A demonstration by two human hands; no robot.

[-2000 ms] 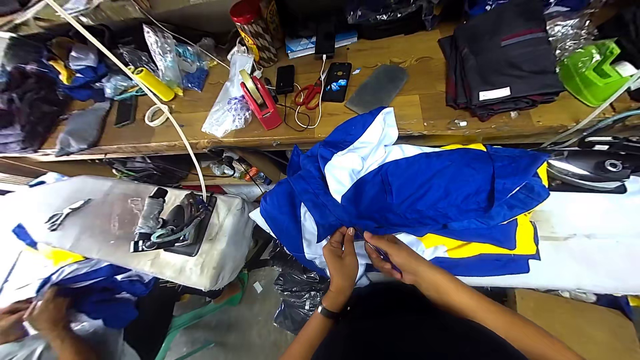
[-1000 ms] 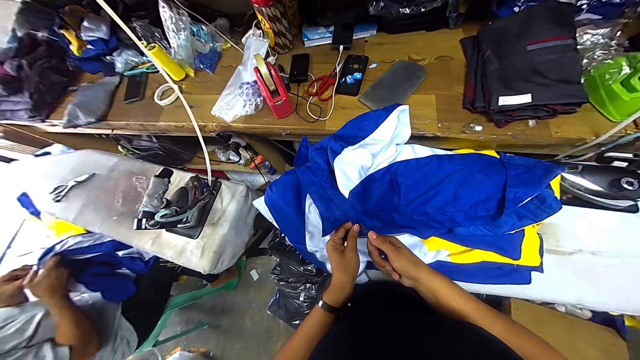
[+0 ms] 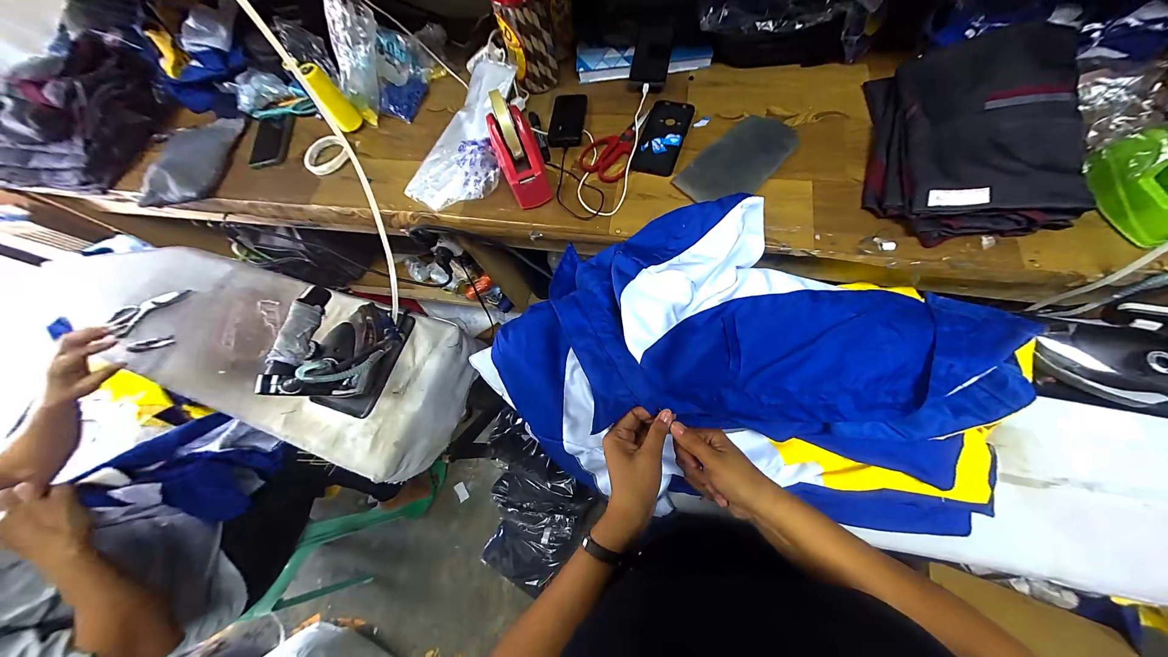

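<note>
A blue, white and yellow garment (image 3: 794, 365) lies spread over the white padded board (image 3: 1077, 484), its collar end to the left. At the garment's lower edge, my left hand (image 3: 636, 456) pinches with thumb and forefinger. My right hand (image 3: 716, 464) meets it there, the fingertips of both nearly touching; its other fingers are curled. Whatever lies between the fingertips is too small to make out, and whether the right hand grips the cloth cannot be told. A dark band is on my left wrist.
On the wooden table (image 3: 383, 196) are a red tape dispenser (image 3: 522, 160), red-handled scissors (image 3: 607, 157), phones and folded dark clothes (image 3: 985, 137). An iron (image 3: 347, 351) rests on the left padded board. A black iron (image 3: 1109, 351) is at right. A co-worker's hand (image 3: 78, 365) reaches toward metal scissors (image 3: 141, 310).
The co-worker's one hand has moved up from the blue cloth to the metal scissors on the left board. My hands stay at the garment's lower edge, and their fingertips have come closer together.
</note>
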